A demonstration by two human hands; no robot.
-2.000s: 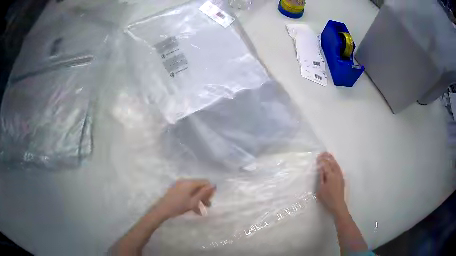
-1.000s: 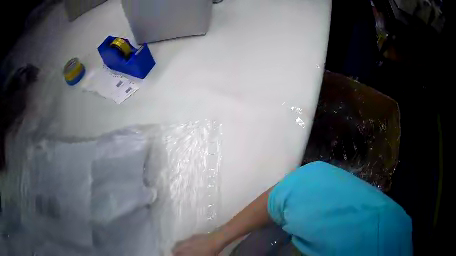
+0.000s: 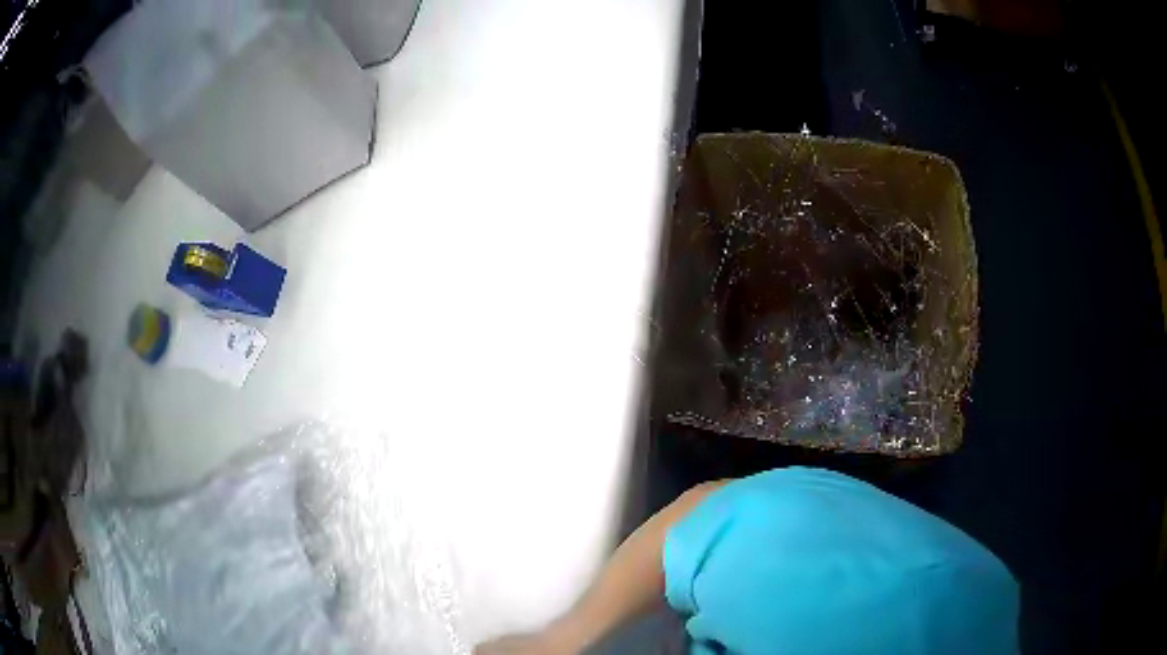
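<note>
A clear poly bag (image 3: 365,512) with a pale grey-white wrapped product (image 3: 237,563) in it lies on the white table at the lower left, cut off by the bottom edge. My right hand (image 3: 518,645) is at the bottom edge, beside the bag's open-looking clear end. Its fingers are cut off or blurred, so its grip is hidden. My left hand is out of the picture.
A blue tape dispenser (image 3: 250,282), a tape roll (image 3: 149,333) and label strips (image 3: 230,349) lie on the table (image 3: 512,256). Grey blocks (image 3: 275,128) stand behind. A waste carton (image 3: 953,256) with clear scraps is beyond the table's right edge.
The view has swung to the right, so the carton shows fully and the bag sits lower left. My left hand has left the picture. My right hand stays low by the bag.
</note>
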